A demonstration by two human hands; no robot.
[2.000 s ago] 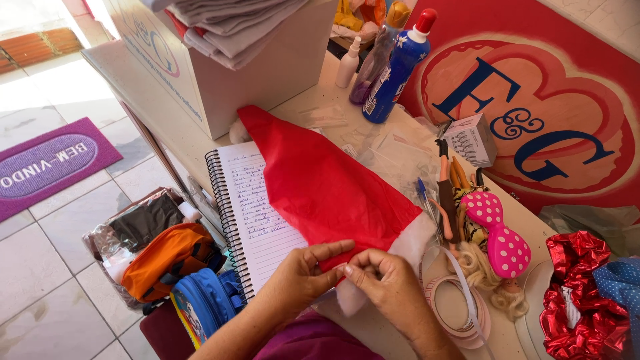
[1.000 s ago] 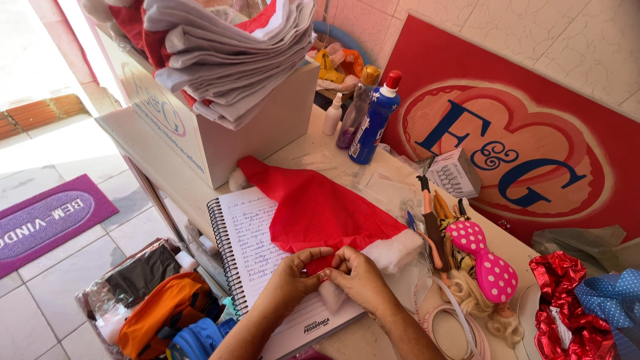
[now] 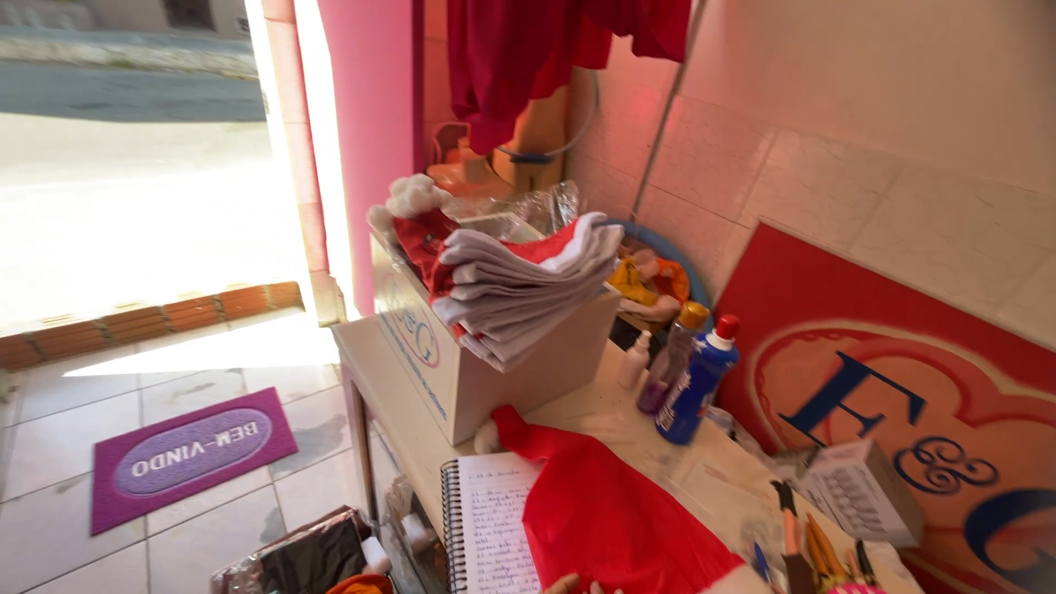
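At the bottom edge of the head view, fingertips of my left hand (image 3: 563, 584) touch the lower part of a red Santa hat (image 3: 615, 503). Just right of them, a little of my right hand (image 3: 606, 588) shows by the hat; most of both hands is cut off by the frame. The hat lies partly over a handwritten spiral notebook (image 3: 492, 528), its white pompom (image 3: 488, 436) at the upper left and its white trim (image 3: 738, 580) at the lower right. A stack of folded Santa hats (image 3: 528, 289) rests on a white box (image 3: 528, 388).
Blue bottle (image 3: 697, 388), purple bottle (image 3: 667, 363) and small pump bottle (image 3: 635, 360) stand right of the box. A red sign (image 3: 907, 346) leans on the wall. Dolls (image 3: 796, 528) and a small carton (image 3: 862, 491) lie right. A purple doormat (image 3: 194, 458) is on the floor.
The view has swung up and left, showing the doorway and hanging red cloth. My hands, earlier pinching the hat's trim edge in full view, are now mostly below the frame.
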